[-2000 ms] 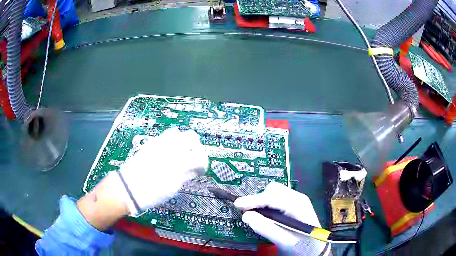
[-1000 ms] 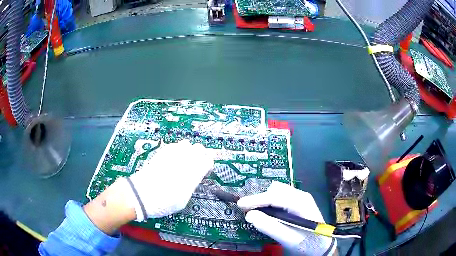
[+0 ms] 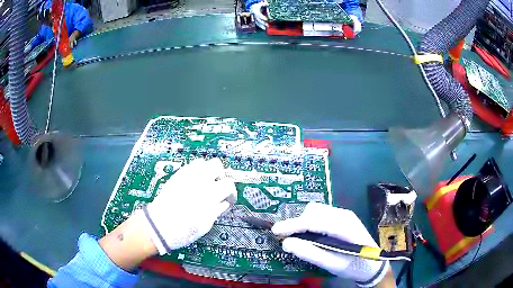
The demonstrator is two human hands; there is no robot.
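A large green circuit board (image 3: 225,134) with silvery solder areas lies on a red carrier (image 3: 316,144) in front of me. My right hand (image 3: 332,236), in a white glove, holds a black soldering iron (image 3: 323,241) with a yellow band. Its dark front end points left, low over the silvery strip of the board. My left hand (image 3: 194,197), in a white glove with a grey cuff edge, is over the middle-left of the board. Its fingers are bent together near the iron's front end. No strand shows clearly, so I cannot tell whether it holds anything.
An iron stand (image 3: 394,216) and a black reel on a red-yellow block (image 3: 478,205) stand at right. Clear cones hang left (image 3: 59,169) and right (image 3: 430,149). Beyond the green belt (image 3: 225,84), a person's gloved hands hold another board (image 3: 306,10); another person sits far left.
Both hands and the board appear slightly lower and further right in the picture. The iron stays in my right hand. Across the belt, gloved hands have appeared at the far board.
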